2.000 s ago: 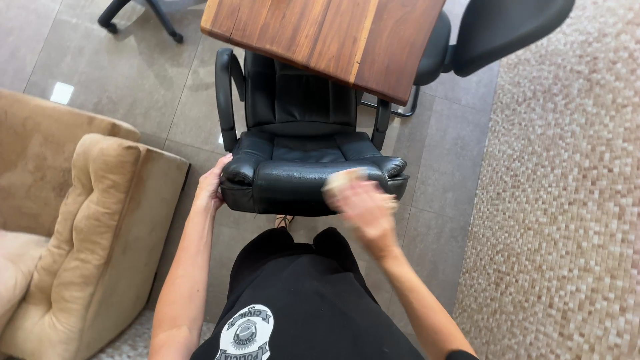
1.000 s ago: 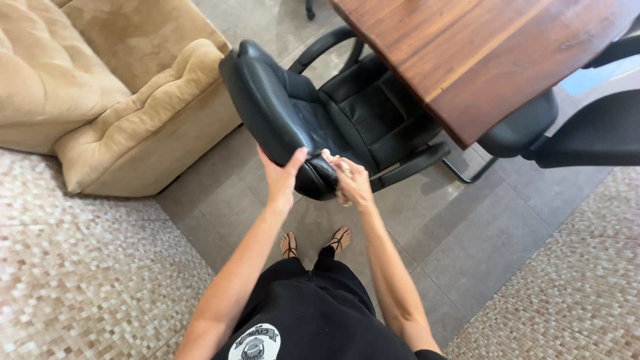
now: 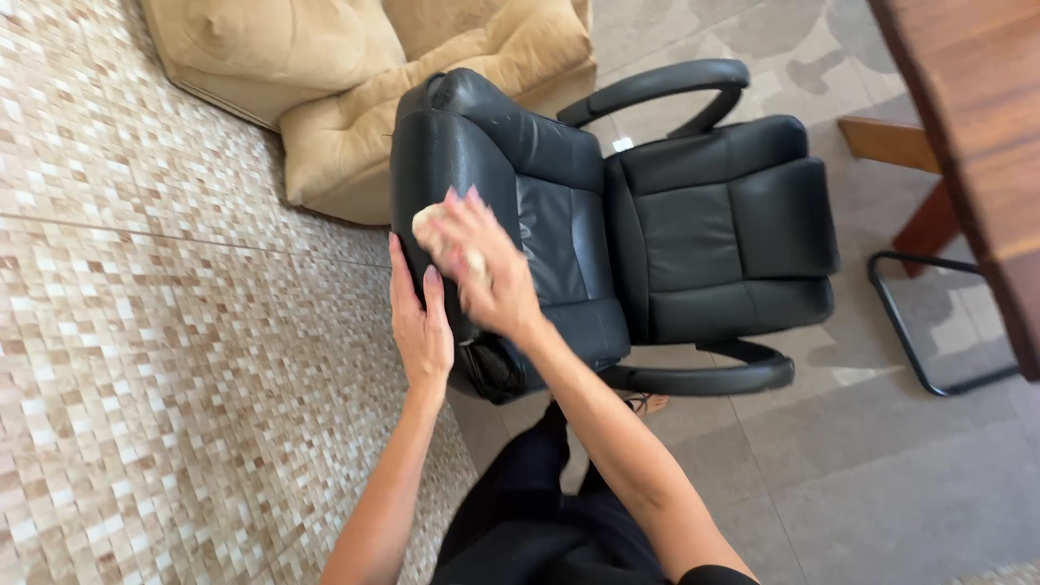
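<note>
A black leather office chair (image 3: 691,219) with padded armrests stands in front of me, its backrest toward me. My left hand (image 3: 422,325) rests against the outer side of the backrest's top, fingers spread and thumb apart. With my right hand (image 3: 491,272), blurred by motion, I press a cream-coloured cloth (image 3: 431,227) to the top of the backrest. Near my left wrist, the lower corner of the backrest shows a dark, shiny, creased patch (image 3: 491,366).
A beige tufted sofa (image 3: 341,146) stands close behind the chair at upper left. At left is a wall of small mosaic tiles (image 3: 203,390). A wooden table (image 3: 975,97) and a black tubular metal frame (image 3: 910,341) are at right, over grey floor tiles (image 3: 812,487).
The view has turned strongly. The chair is now out from under the table's edge. My left hand has gone to the outer side of the backrest, and the cloth hand from its corner to its top.
</note>
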